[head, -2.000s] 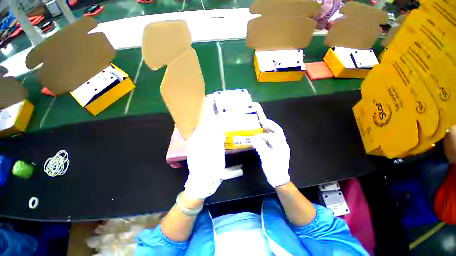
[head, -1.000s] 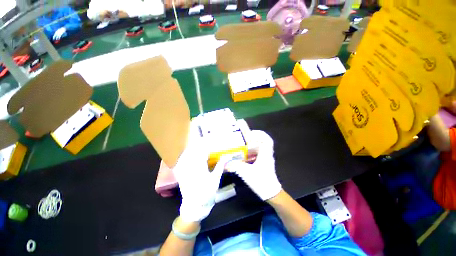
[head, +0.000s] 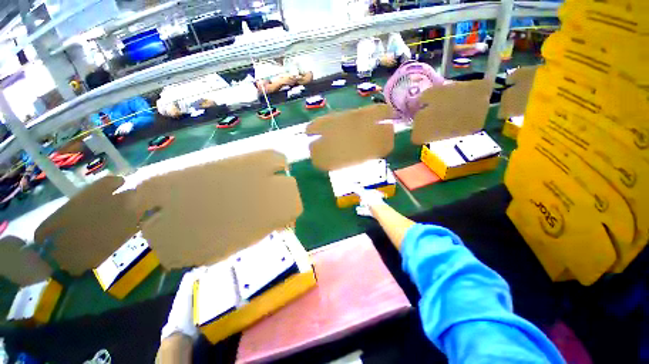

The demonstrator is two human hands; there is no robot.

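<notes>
An open yellow carton (head: 256, 309) with white inserts sits tilted, partly over the left part of the pink slab (head: 349, 295). Its brown lid stands up behind it. My left hand (head: 183, 306), in a white glove, holds the carton's left end; its fingers are partly hidden. My right arm reaches forward over the belt. My right hand (head: 370, 201), gloved, is at the front edge of a second open carton (head: 345, 181) on the green belt, with fingertips over its rim.
More open cartons stand on the belt at left (head: 132, 277) and right (head: 462, 163), with a red-orange pad (head: 418, 176) between two. Yellow cartons (head: 569, 213) lean at right. A pink fan (head: 413, 87) and several workers are beyond the belt. Rubber bands (head: 98, 357) lie at bottom left.
The carton has moved left and forward from in front of me, with my left hand at its left end. My right hand has left it and reached to the belt carton. The view has tilted up.
</notes>
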